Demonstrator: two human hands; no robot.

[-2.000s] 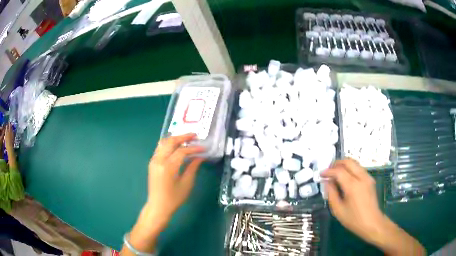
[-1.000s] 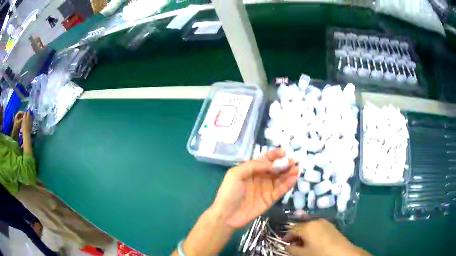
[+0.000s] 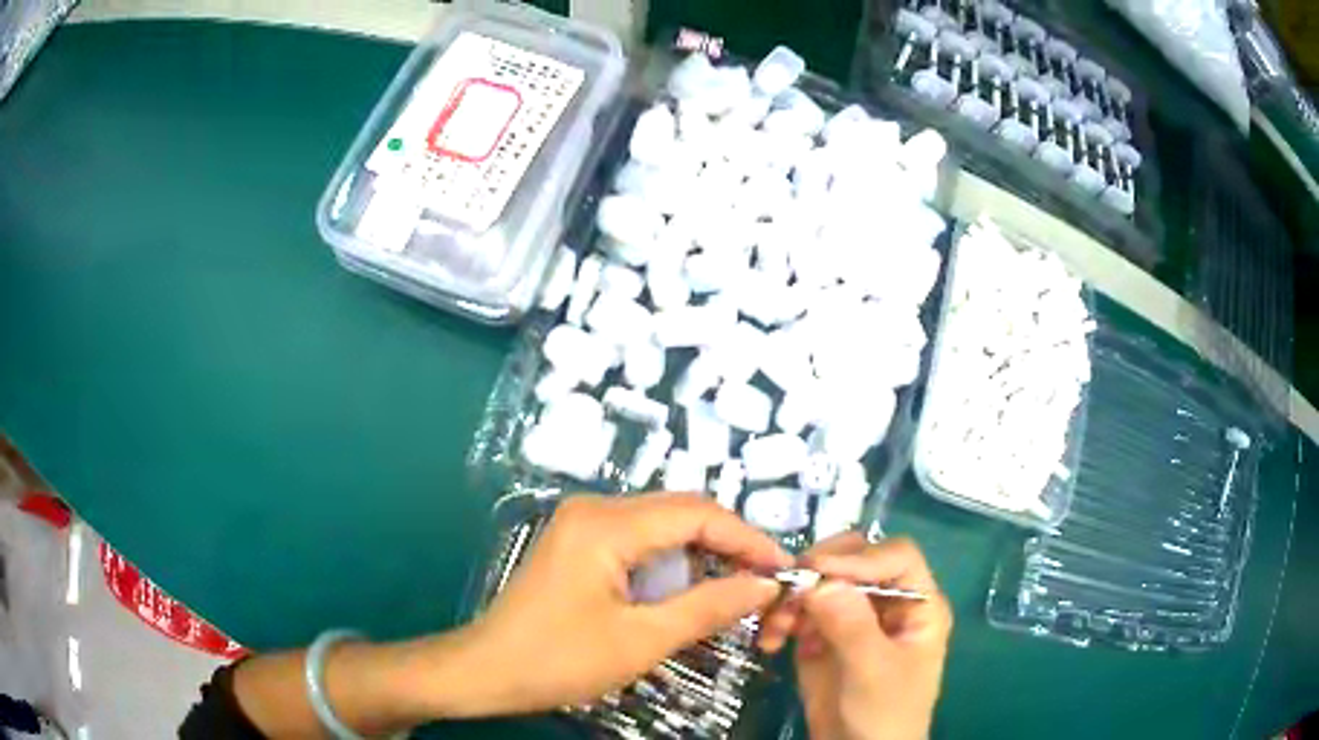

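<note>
My left hand and my right hand meet fingertip to fingertip above the rod tray. The right fingers pinch a thin metal rod, which points right. The left thumb and index finger pinch a small white fitting at the rod's left end. A white head shows in the gap of the left hand; whether it is held is unclear. The rod tray, with silver rods, is partly hidden under both hands. The head tray, heaped with white heads, lies just beyond.
A lidded box with a red-outlined card is left of the head tray. A fittings box is to the right, beside a grooved blister tray. A filled blister tray lies behind. The bench edge curves at lower left.
The right hand has lifted from the rod tray with a rod and now meets the left hand. The left hand has turned over. The view has shifted and tilted.
</note>
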